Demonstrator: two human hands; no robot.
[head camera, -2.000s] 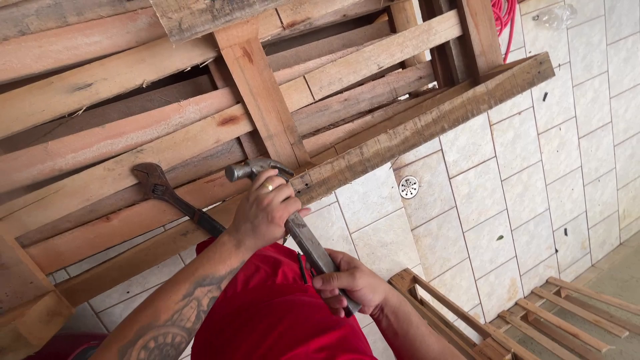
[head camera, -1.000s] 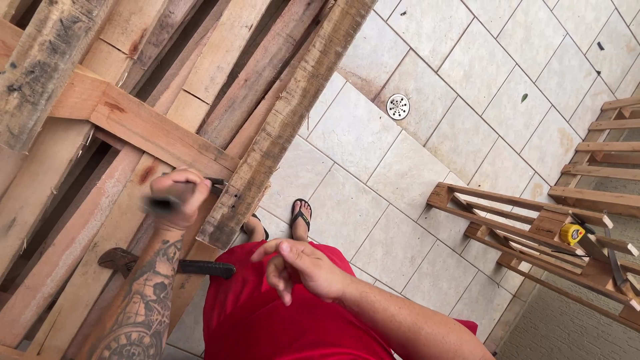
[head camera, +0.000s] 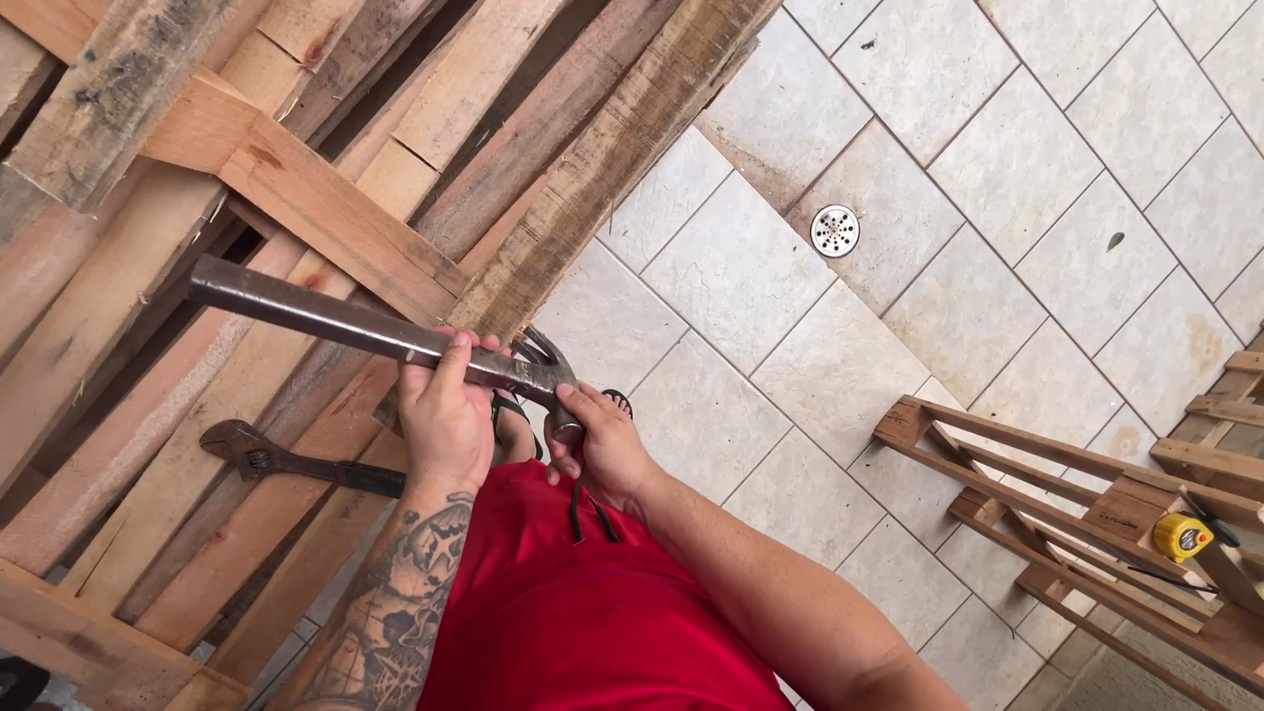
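A claw hammer (head camera: 365, 331) lies crosswise in both hands, its handle reaching left over the pallet boards and its claw close to the end of a rough wooden beam (head camera: 602, 168). My left hand (head camera: 449, 420) is closed around the handle near the head. At the head, the thumb and fingers of my right hand (head camera: 602, 439) grip its striking end. An adjustable wrench (head camera: 286, 461) rests on the wooden slats (head camera: 212, 484) left of my left hand, its handle end hidden behind my left wrist.
Stacked pallet wood (head camera: 326, 217) fills the left side. Slatted wooden frames (head camera: 1066, 513) stand at the lower right, with a yellow tape measure (head camera: 1182, 536) on one. A round drain (head camera: 834, 231) is set in the tiled floor (head camera: 780, 395). My feet in flip-flops are below my hands.
My right hand, apart from the hammer a second ago, is now on its head. The hammer has turned so its handle points left. The wrench is still on the slats.
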